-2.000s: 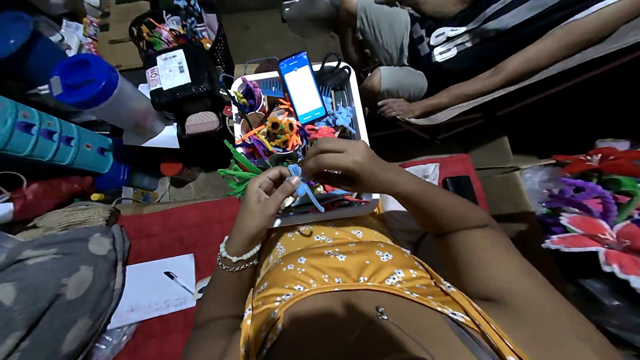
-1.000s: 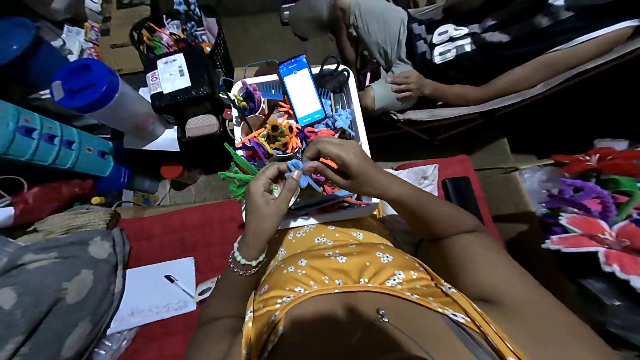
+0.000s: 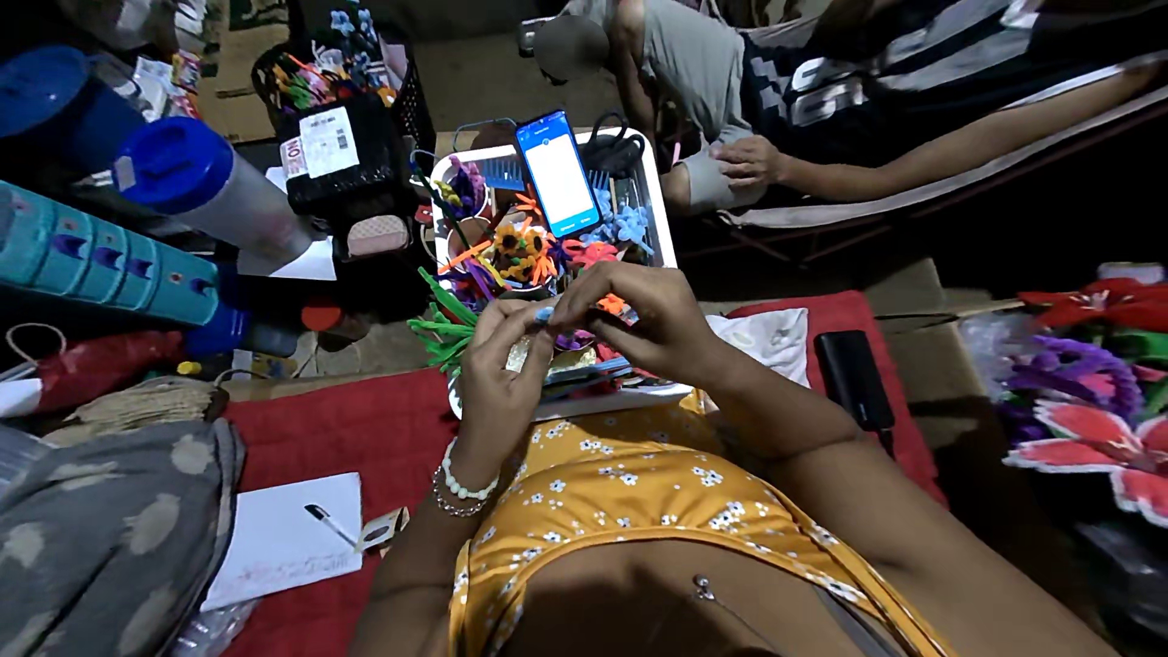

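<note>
Between the fingertips of my left hand [image 3: 506,351] is a small light-blue pipe-cleaner piece [image 3: 544,315], most of it hidden by the fingers. My right hand [image 3: 634,315] pinches at the same piece from the other side. Both hands are over the near part of a white plastic tray [image 3: 663,239]. In the tray lie orange and yellow pipe-cleaner flowers [image 3: 518,254], light-blue ones [image 3: 630,225] and a lit smartphone [image 3: 558,173]. Green pipe-cleaner stems [image 3: 444,319] stick out beside my left hand.
A blue-lidded pitcher [image 3: 233,196] and a black wrapped box [image 3: 342,164] stand left of the tray. A notepad [image 3: 283,538] with a pen lies on the red mat [image 3: 310,429]. Another person [image 3: 757,164] reclines at upper right. Large pipe-cleaner flowers [image 3: 1095,438] are at far right.
My fingers have shifted around the blue piece, and its petal-like parts, seen earlier, are now mostly hidden. The other person's hand has moved from beside the knee onto it.
</note>
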